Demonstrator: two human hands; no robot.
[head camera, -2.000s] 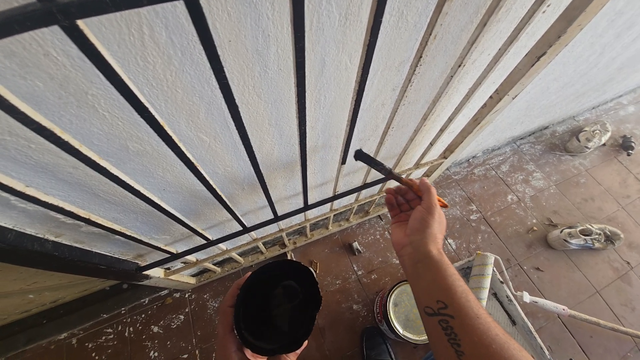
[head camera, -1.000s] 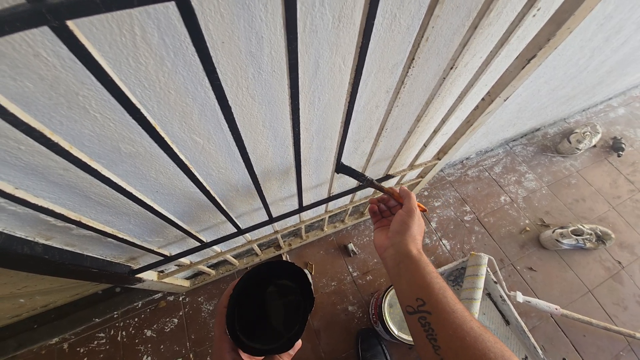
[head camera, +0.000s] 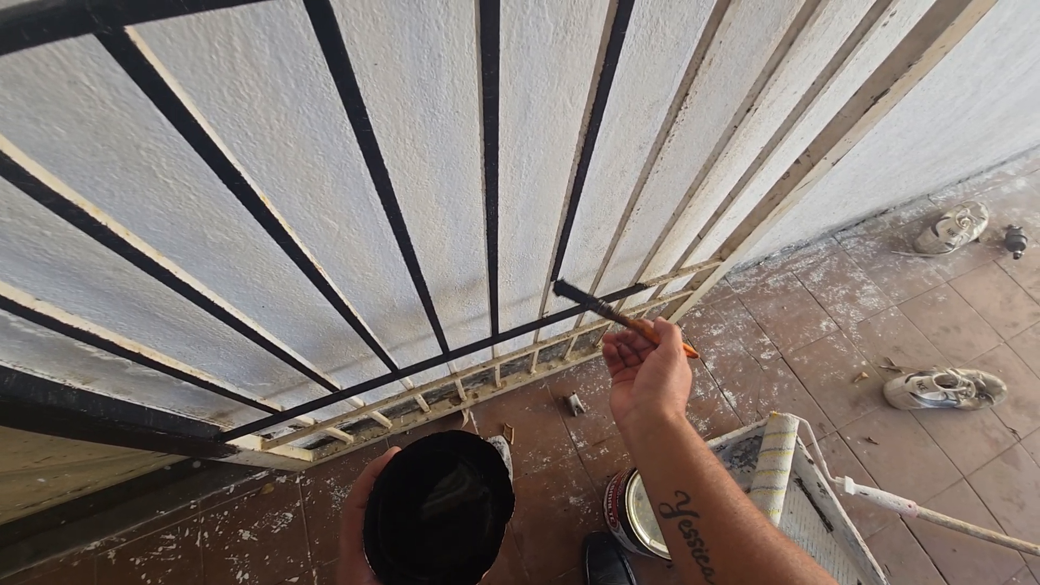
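Note:
My right hand (head camera: 650, 366) grips a paintbrush (head camera: 621, 315) with an orange-brown handle and dark bristles. The bristle tip is at the lower part of a black-coated bar (head camera: 591, 146) of a metal grille, just above the lower black rail (head camera: 439, 357). My left hand (head camera: 357, 512), mostly hidden, holds a round container of black paint (head camera: 443, 508) at the bottom centre. Bars to the left have black fronts and cream sides; bars to the right (head camera: 666, 154) are cream and worn. A white textured wall (head camera: 431, 97) stands behind the grille.
On the spattered tile floor (head camera: 918, 301) stand a paint can (head camera: 630, 512) and a paint tray (head camera: 829, 520) with a striped roller (head camera: 773, 467); its pole (head camera: 959, 520) reaches right. Two worn shoes (head camera: 946, 388), (head camera: 952, 227) lie at the right. A dark shoe (head camera: 605, 561) shows below.
The brush in my right hand has moved down along the bar, and black now covers its lower part, which was light two seconds ago. My left hand still holds the container.

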